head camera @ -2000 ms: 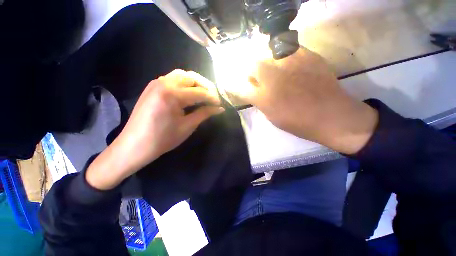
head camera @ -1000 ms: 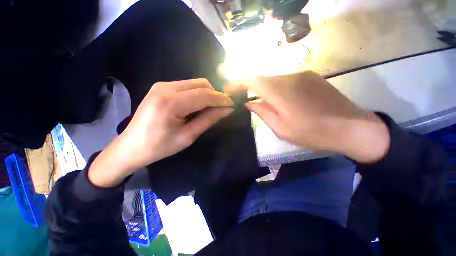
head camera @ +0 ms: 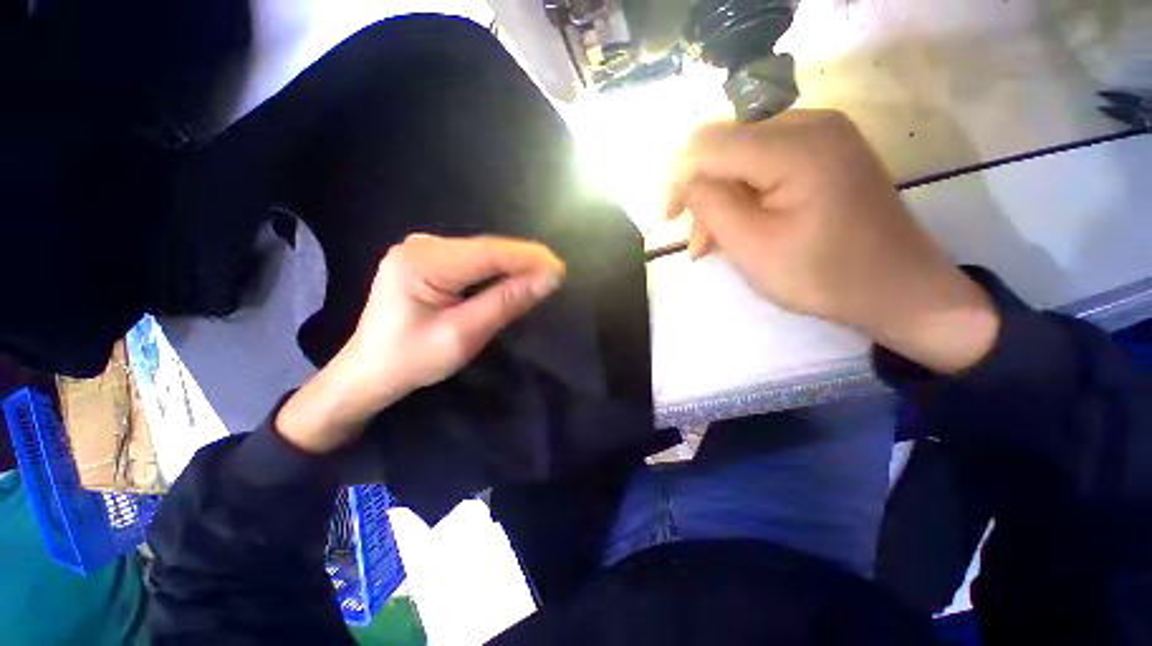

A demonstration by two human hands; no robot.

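Note:
The black garment body (head camera: pixel 417 139) lies over the left part of the table and hangs over its front edge, with a curved cut-out at its left. My left hand (head camera: pixel 436 316) is over the cloth, thumb and fingertips together; whether they pinch any cloth cannot be told. My right hand (head camera: pixel 821 221) is off the cloth, right of its edge, above the bed, fingers curled and seemingly empty. The sewing machine head (head camera: pixel 537 44) is at the top. Bright lamp glare hides the needle area. A dark round fitting (head camera: pixel 762 82) stands beside the glare.
A small dark tool (head camera: pixel 1124 109) lies on the machine bed at far right. The table's worn edge (head camera: pixel 771 394) runs above my lap. Blue crates (head camera: pixel 63 505) and a brown cardboard box (head camera: pixel 108 429) are at lower left. A white sheet (head camera: pixel 461 574) is beside my lap.
My hands were together at the cloth's edge and are now apart. My right hand has moved up and right, off the cloth. My left hand has shifted slightly left. The cloth's right edge lies flatter.

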